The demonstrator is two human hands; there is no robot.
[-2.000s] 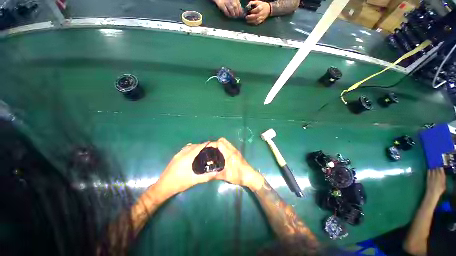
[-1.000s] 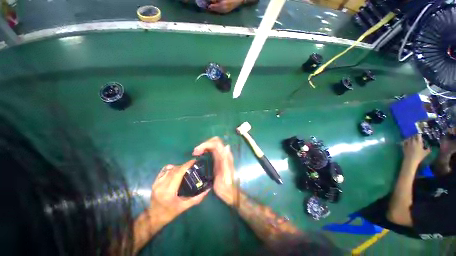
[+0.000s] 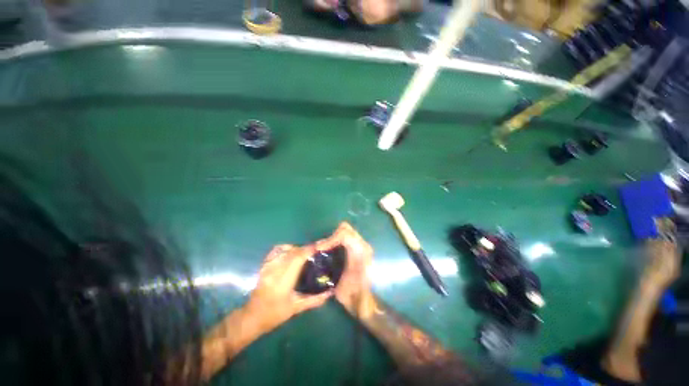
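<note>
A black housing (image 3: 321,271) is held between my two hands low in the middle of the view, above the green belt. My left hand (image 3: 281,283) wraps its left side and my right hand (image 3: 355,264) wraps its right side. A small yellow spot shows on the housing's dark face. The image is blurred, so finer details cannot be told. Parts of the housing are hidden by my fingers.
A mallet (image 3: 414,245) lies right of my hands, then a pile of black units (image 3: 498,275). Separate units stand beyond, one at left (image 3: 254,136) and one partly behind the slanting white strip (image 3: 431,71). A person's arm (image 3: 642,309) and a blue bin (image 3: 646,207) are at right.
The camera view has shifted. Against the belt, the units beyond have moved rightward relative to the mallet. Both hands stay on the housing, its face now turned differently.
</note>
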